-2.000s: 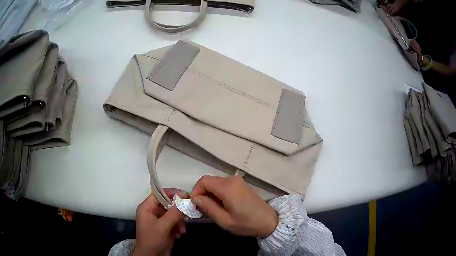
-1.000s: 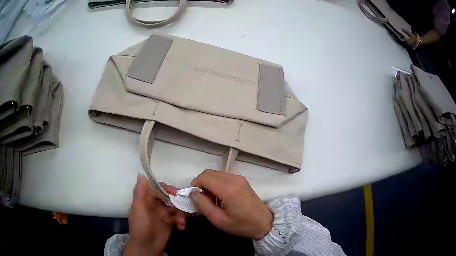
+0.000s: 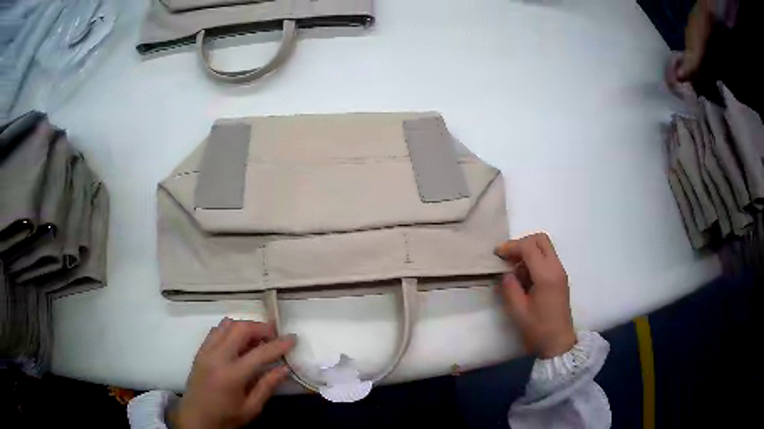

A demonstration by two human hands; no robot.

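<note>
A beige tote bag (image 3: 335, 193) lies flat on the table, its base panel folded on top with a greyish-taupe patch near each end. Its handle (image 3: 408, 323) loops toward me, with a crumpled white piece (image 3: 343, 381) around its lowest part. My left hand (image 3: 234, 369) is at the left side of the handle, its fingers bent over the strap; whether it grips is unclear. My right hand (image 3: 539, 289) pinches the right corner of the bag's opening edge between thumb and fingers.
White table (image 3: 578, 167). A stack of folded bags (image 3: 59, 218) stands at the left, another (image 3: 716, 172) at the right. A second bag (image 3: 251, 21) lies at the far side. Clear wraps (image 3: 50, 42) are at the far left. Another person's hand (image 3: 691, 54) is at the upper right.
The bag has turned so its opening edge lies nearly level. My right hand has let go of the white piece and moved right to the bag's corner. The white piece stays on the handle.
</note>
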